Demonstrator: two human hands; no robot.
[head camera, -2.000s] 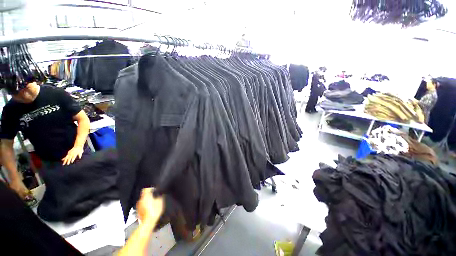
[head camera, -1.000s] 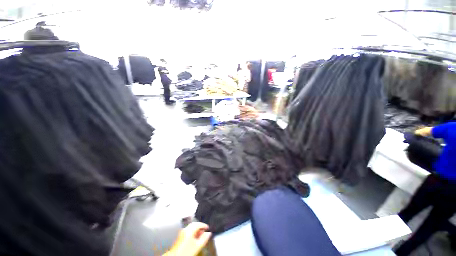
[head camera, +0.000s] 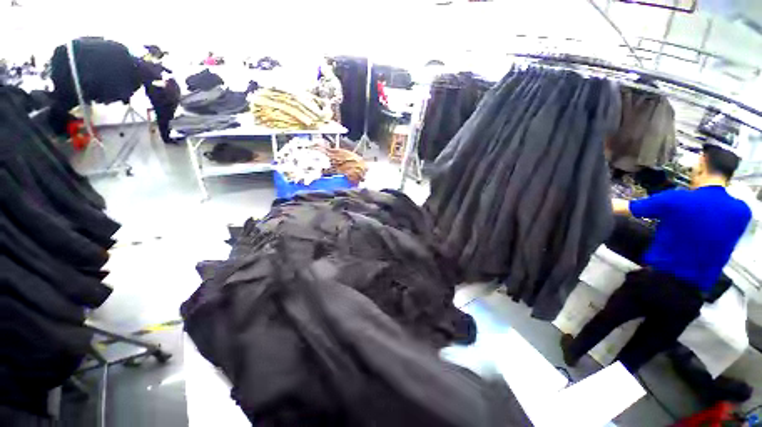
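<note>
A crumpled pile of black garments (head camera: 334, 225) lies in front of me on the pale blue table (head camera: 505, 350). A blurred black garment (head camera: 334, 334) stretches from the pile toward the bottom edge of the view and covers the place of the navy board. Neither of my hands shows, so whether one holds this garment is hidden. A white block (head camera: 597, 396) lies at the table's far right edge.
Dense rows of black garments hang at the left (head camera: 42, 250) and right (head camera: 535, 167). A coworker in a blue shirt (head camera: 698, 233) stands at a white-covered table at the right. A table with folded tan cloth (head camera: 288, 108) and another person (head camera: 159, 92) are beyond.
The view has swung right, away from the left garment rail. The navy board is now covered by a black garment. The hand seen at the bottom a second ago is out of view.
</note>
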